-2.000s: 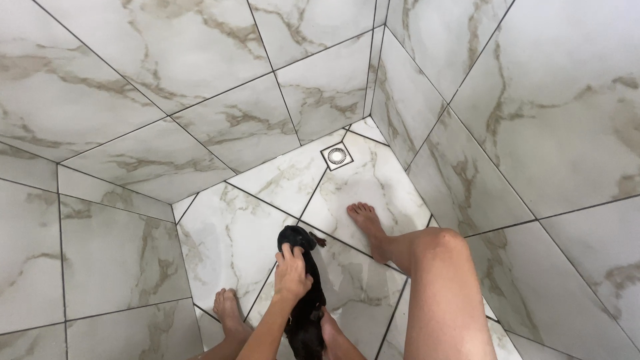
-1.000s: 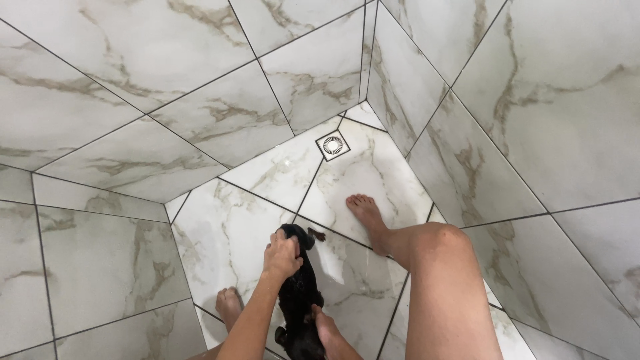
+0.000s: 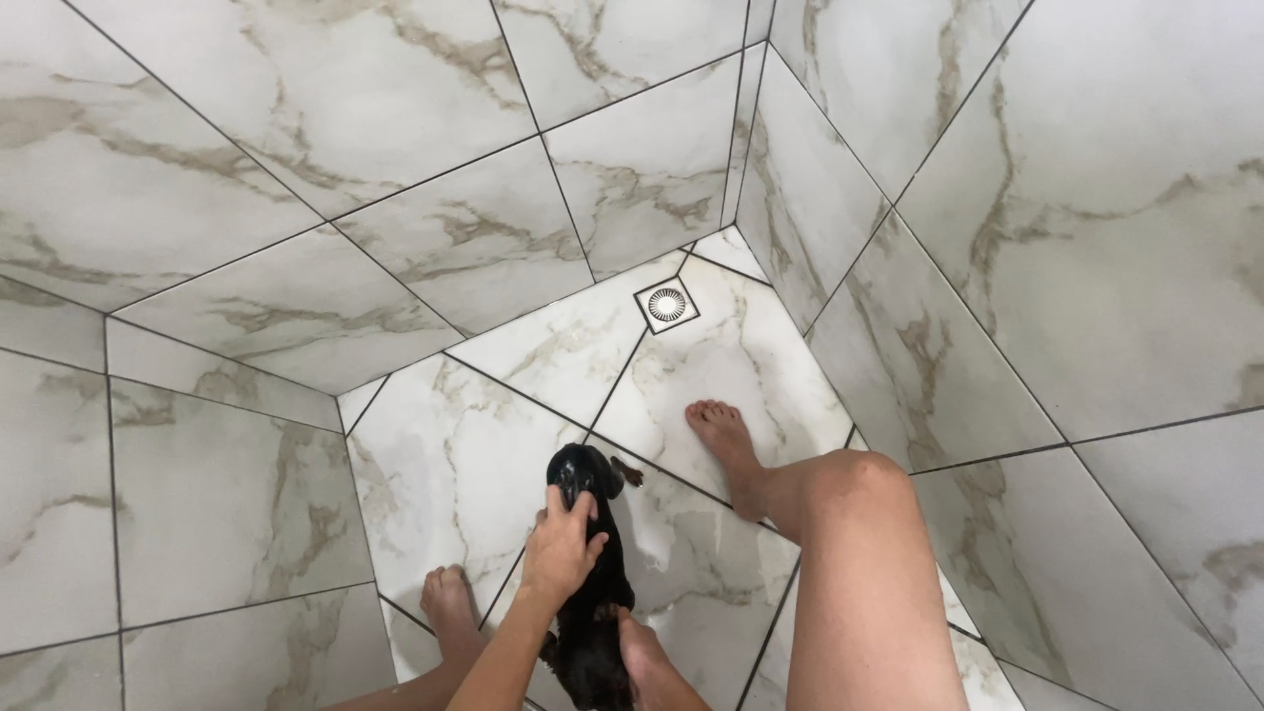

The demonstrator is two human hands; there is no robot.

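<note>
A small black puppy with wet-looking fur lies lengthwise between my bare feet on the marble-look tiled floor, its head pointing away from me and one brown paw out to the right. My left hand rests on the back of its head and neck, fingers spread and slightly bent. Lower down, my right hand is against the right side of its body near the hindquarters, its fingers partly hidden by the puppy. Whether either hand grips firmly does not show.
A square floor drain with a round grate lies near the far corner. Tiled walls enclose the floor on several sides. My right foot stands to the right of the puppy, my left foot to the left.
My left hand has shifted a little along the puppy's head and neck, and more of the top of the head shows now than a second ago. My right hand stays at the puppy's side.
</note>
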